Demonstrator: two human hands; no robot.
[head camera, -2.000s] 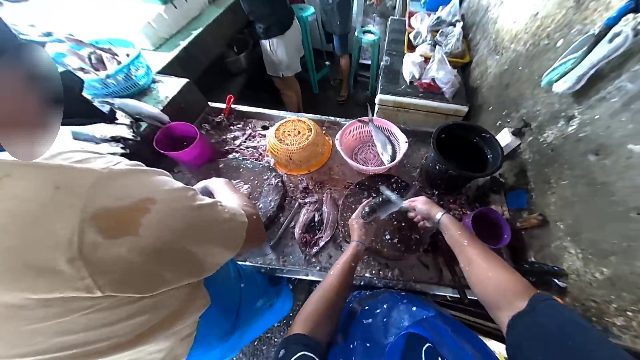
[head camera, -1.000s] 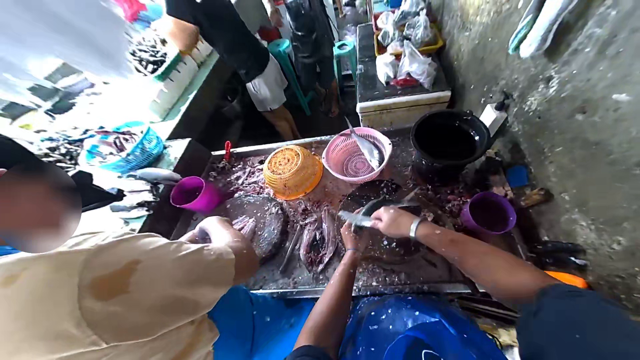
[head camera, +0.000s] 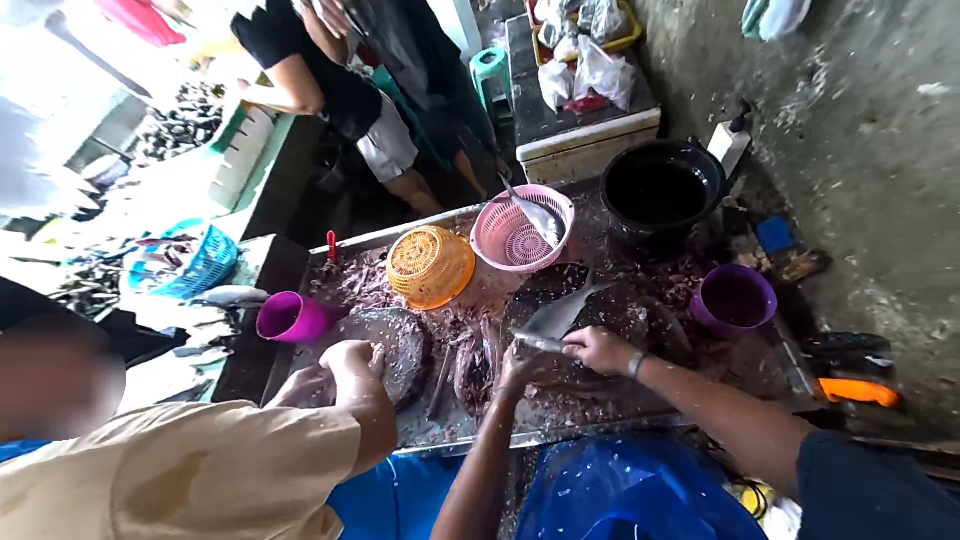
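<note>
A silvery fish (head camera: 559, 313) lies on a dark round chopping board (head camera: 551, 281), its tail toward the upper right. My left hand (head camera: 516, 367) is at the fish's near left end, fingers bent against it; the head end is hidden there. In my right hand (head camera: 604, 350) is a flat metal tool (head camera: 538, 341), perhaps a knife, held low across the fish's near side. Left of my left hand lies a split-open fish (head camera: 474, 375). Beyond the board, a second whole fish (head camera: 538, 216) rests in a pink plastic colander (head camera: 495, 236), tail over the rim.
An orange basket (head camera: 429, 266) sits upside down beside the colander. At right stand a black bucket (head camera: 660, 187) and a purple container (head camera: 733, 300). On the left a co-worker's hands (head camera: 349, 367) are over another round board (head camera: 397, 337), near a magenta container (head camera: 289, 316). Fish scraps litter the metal table.
The fish under my hands shows its broad side and tail now. The co-worker's hands have moved on their board. The view has shifted toward the left side of the stall.
</note>
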